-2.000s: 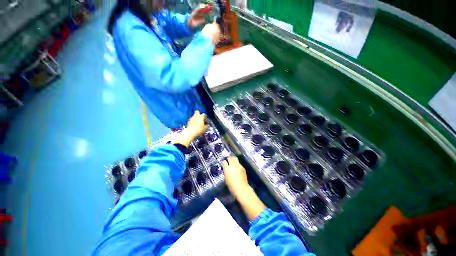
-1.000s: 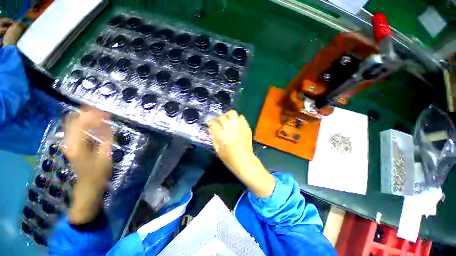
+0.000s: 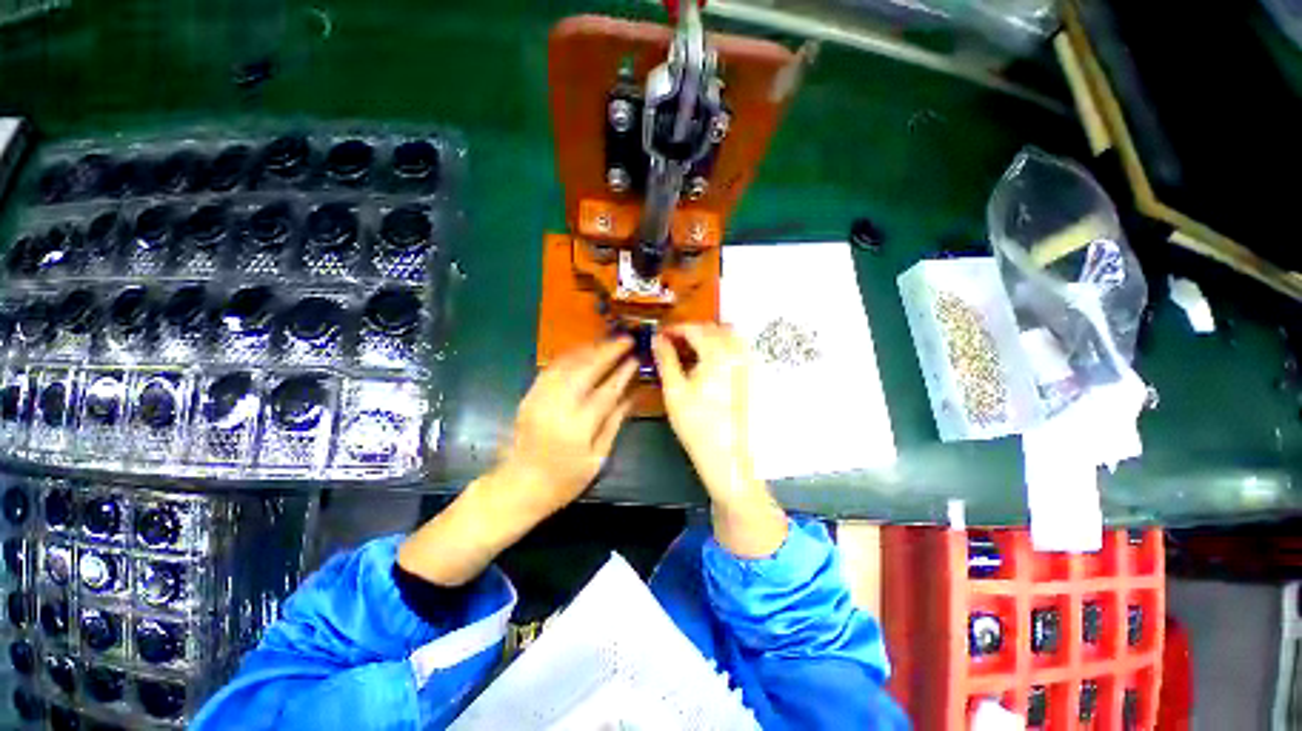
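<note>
The toggle press (image 3: pixel 671 129) stands upright in front of me on its orange base plate (image 3: pixel 564 307). A small black housing (image 3: pixel 646 343) is at the fixture under the press head, between my fingertips. My left hand (image 3: pixel 568 421) reaches it from the left, slightly blurred, fingertips close to the part. My right hand (image 3: pixel 707 393) has thumb and finger at the part from the right. The fingers hide most of the part and the fixture. The press's red grip is cut off at the top edge.
A blister tray (image 3: pixel 214 464) of black parts lies at left, another tray (image 3: pixel 129 686) below it. At right are a white paper sheet (image 3: pixel 821 429) with tiny metal pieces, a parts box (image 3: pixel 928 343), a clear plastic bag (image 3: pixel 1050 200) and, below, a red divided crate (image 3: pixel 1050 550).
My view has turned right to face the press. Both hands have moved from the blister trays to the fixture, where a black housing now shows between them. The other person is out of view.
</note>
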